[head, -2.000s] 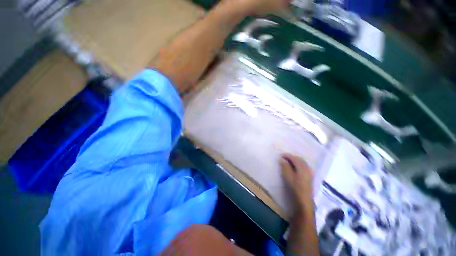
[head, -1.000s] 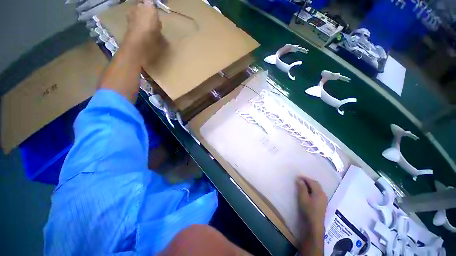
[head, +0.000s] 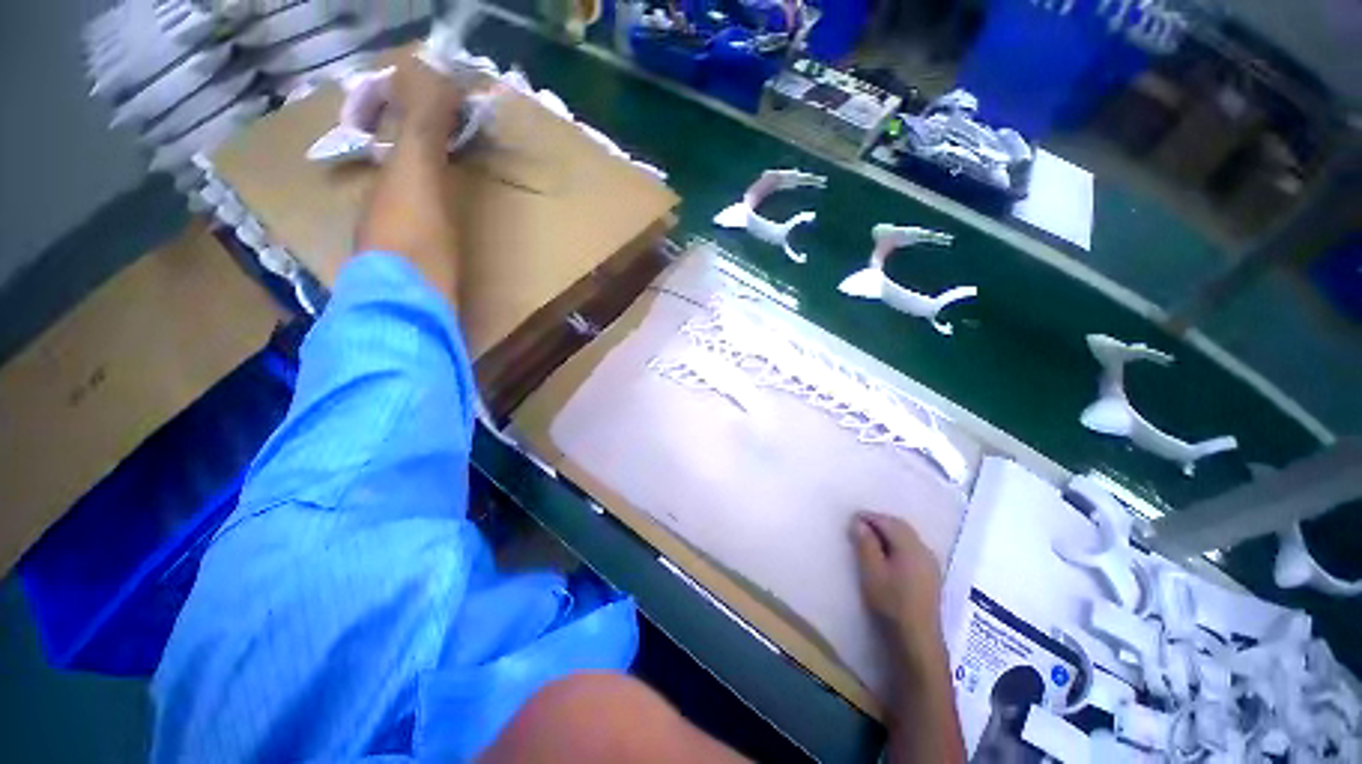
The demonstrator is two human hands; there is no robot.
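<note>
My left hand [head: 424,102] is far out on top of the brown cardboard stack [head: 553,194], at a white cat-ear headband [head: 356,126]. White parts show on both sides of the hand; the fingers are blurred and partly hidden, but they appear closed on the band. My right hand [head: 896,564] rests on the pale foam mat [head: 717,493] near its right end, fingers curled, with nothing visible in it. Thin white yokes [head: 837,391] lie in rows along the mat's far side.
A heap of white parts [head: 1210,672] lies at right, partly over a printed sheet [head: 1001,642]. Spaced headbands [head: 911,279] stand on the green belt [head: 1031,321] beyond the mat. A grey post [head: 1255,508] slants in at right. A blue crate [head: 135,552] is low at left.
The view has shifted, bringing more of the stack into sight. A headband now shows at my left hand on the stack. My right hand has stayed curled on the mat.
</note>
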